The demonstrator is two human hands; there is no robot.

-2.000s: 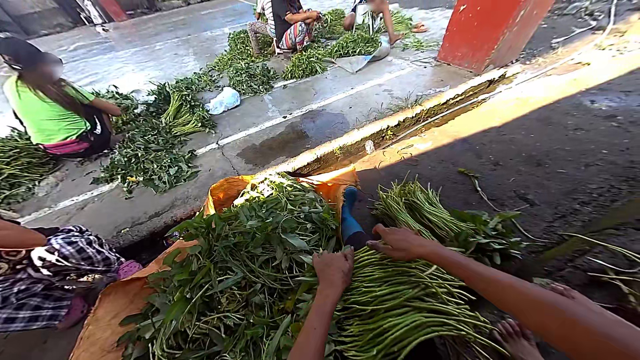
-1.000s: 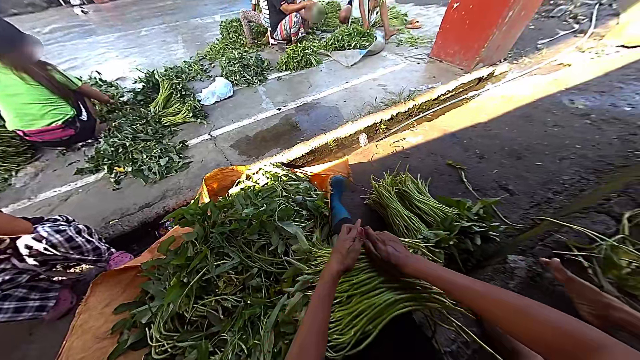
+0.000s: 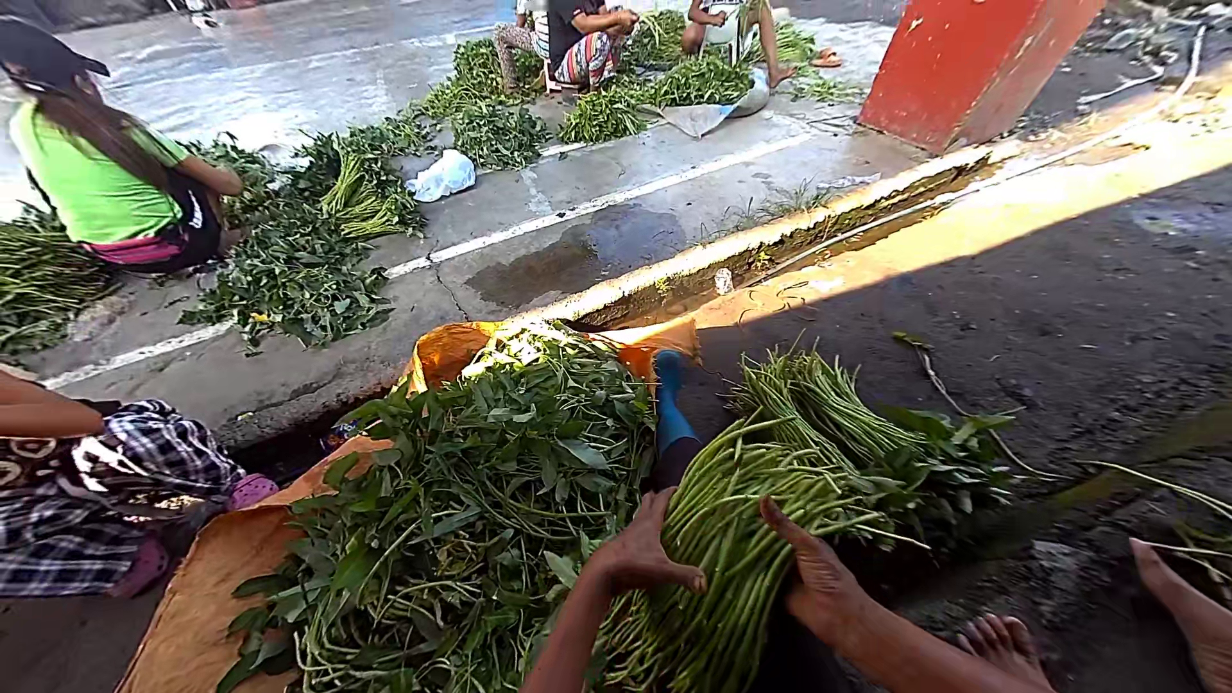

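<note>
A large bundle of long green leafy-vegetable stems [image 3: 736,549] lies across my lap. My left hand [image 3: 640,558] is against its left side, thumb and fingers spread. On the right side, my right hand [image 3: 818,577] cups the bundle, thumb raised and fingers partly hidden behind the stems. A heap of leafy greens [image 3: 500,481] on an orange sack [image 3: 241,568] is to the left of my hands. Beyond the bundle, another bunch of cut stems [image 3: 818,404] rests on the ground, with leaves at its right. My leg in a blue sock [image 3: 671,404] stretches between the heap and that bunch.
A person in a green shirt [image 3: 96,178] sits by piled greens [image 3: 298,279] at upper left. Another person's checked garment [image 3: 164,462] is at left. More people sit farther off. A concrete curb [image 3: 674,274] and gutter run diagonally toward a red pillar [image 3: 972,67]. Bare feet [image 3: 1006,645] are at lower right.
My hands were close together on the stems a second ago and are now apart, one on each side. The bundle of stems is now raised and more upright between them.
</note>
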